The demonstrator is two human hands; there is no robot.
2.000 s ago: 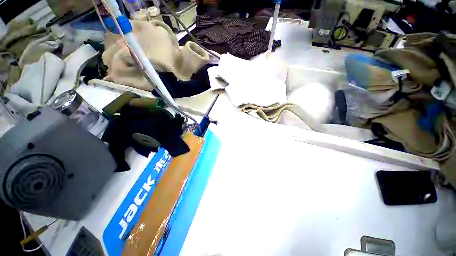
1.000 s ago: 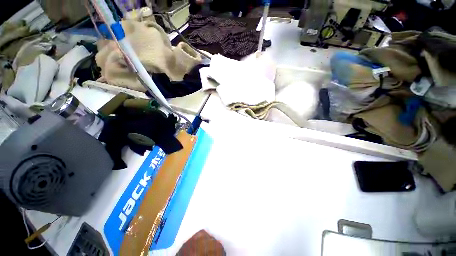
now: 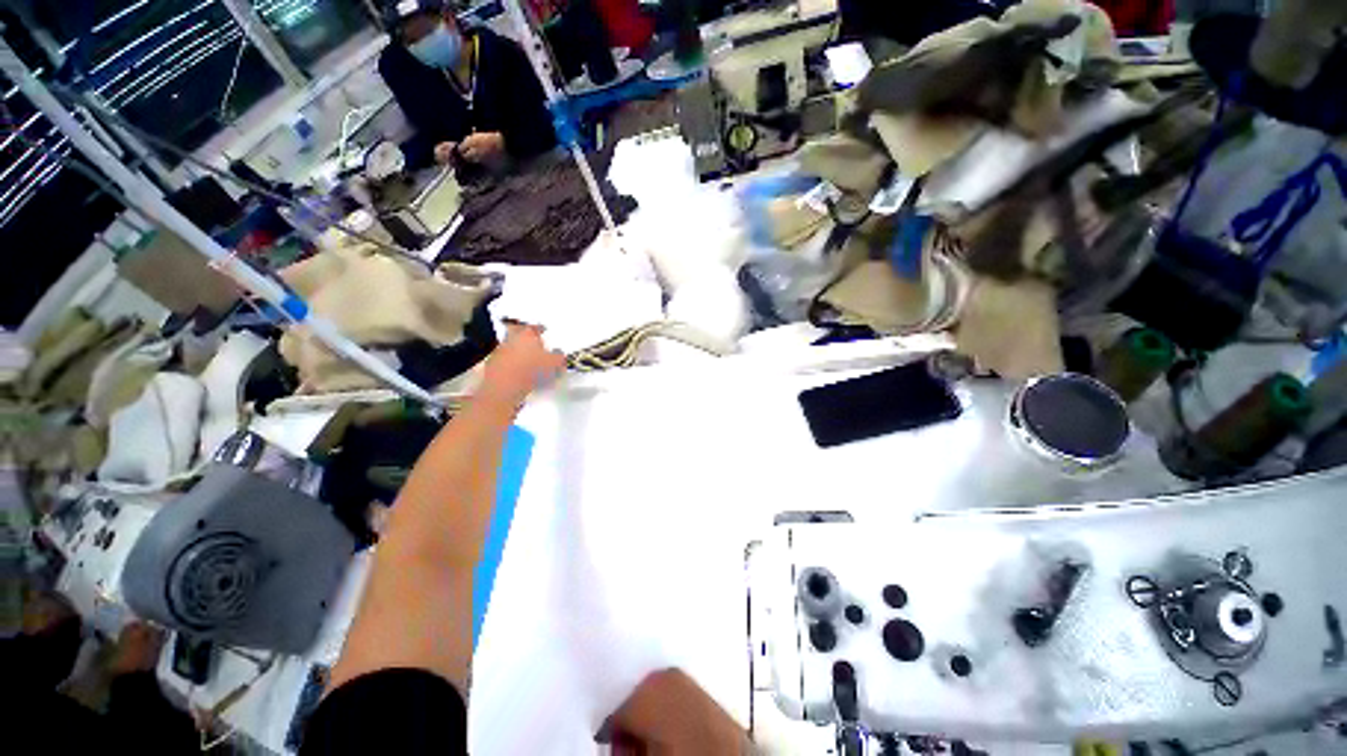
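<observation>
A pile of white fabric (image 3: 584,300) lies beyond the table's raised back edge, with tan-edged folded layers (image 3: 628,346) at its near side. My left arm reaches out from the bottom edge, and my left hand (image 3: 523,363) is at the pile's near left corner. Its fingertips are too blurred to tell whether they grip cloth. My right hand (image 3: 677,718) is low in the view, blurred and cut off by the bottom edge; its fingers are hidden. The white sewing machine head (image 3: 1005,620) lies to its right.
A black smartphone (image 3: 881,403) and a round dark-topped object (image 3: 1071,420) lie behind the machine. Green-topped thread cones (image 3: 1256,421) stand at right. A grey motor housing (image 3: 237,561) is at left. Tan cloth heaps and a slanting pole lie beyond. A masked person (image 3: 465,96) sits at the back.
The view has swung right and up, bringing in the machine head and the person. My left arm now stretches to the white pile, covering most of the blue and brown cardboard. My right hand shows at the bottom.
</observation>
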